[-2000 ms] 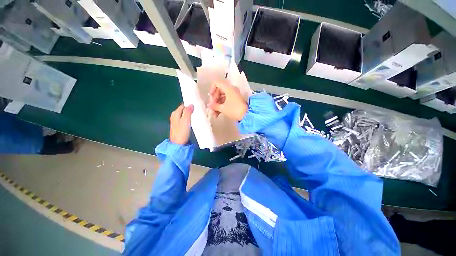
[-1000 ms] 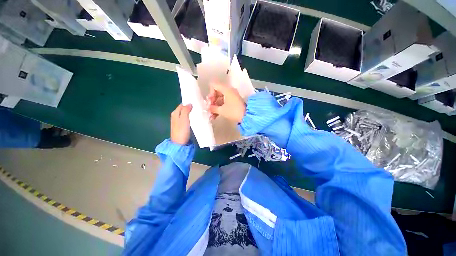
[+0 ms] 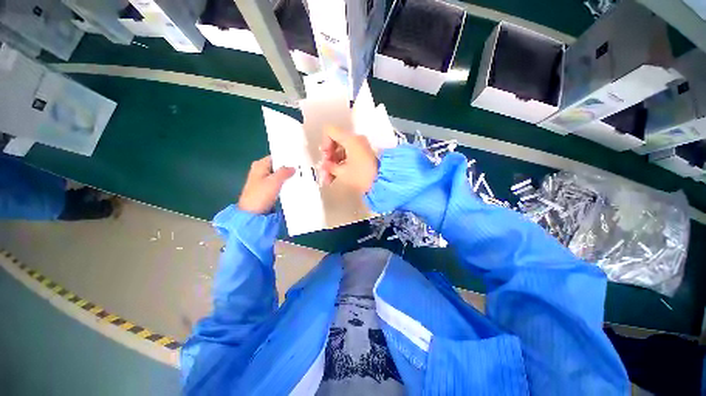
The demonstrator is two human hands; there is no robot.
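An open retail box (image 3: 347, 203) lies in front of me, cream-tan inside, with its white side panel (image 3: 298, 203) spread to the left and flaps upright at its far end. My left hand (image 3: 265, 186) grips the outer edge of that panel, thumb on its face. My right hand (image 3: 348, 161) is over the inside of the box, fingertips pinched at the panel's fold. Whether it holds a white clip there is too blurred to tell. A loose clip pile (image 3: 410, 229) lies right of the box, partly under my right sleeve.
A clear plastic bag (image 3: 635, 232) full of clips lies at the right. Open boxes with dark inserts (image 3: 520, 68) and printed cartons (image 3: 615, 66) stand behind. A white post (image 3: 271, 48) rises behind the box. Another printed carton (image 3: 58, 108) lies far left, near another person's blue sleeve (image 3: 29, 189).
My left hand has moved left and the side panel is opened wider outward. My right hand stays at nearly the same place inside the box.
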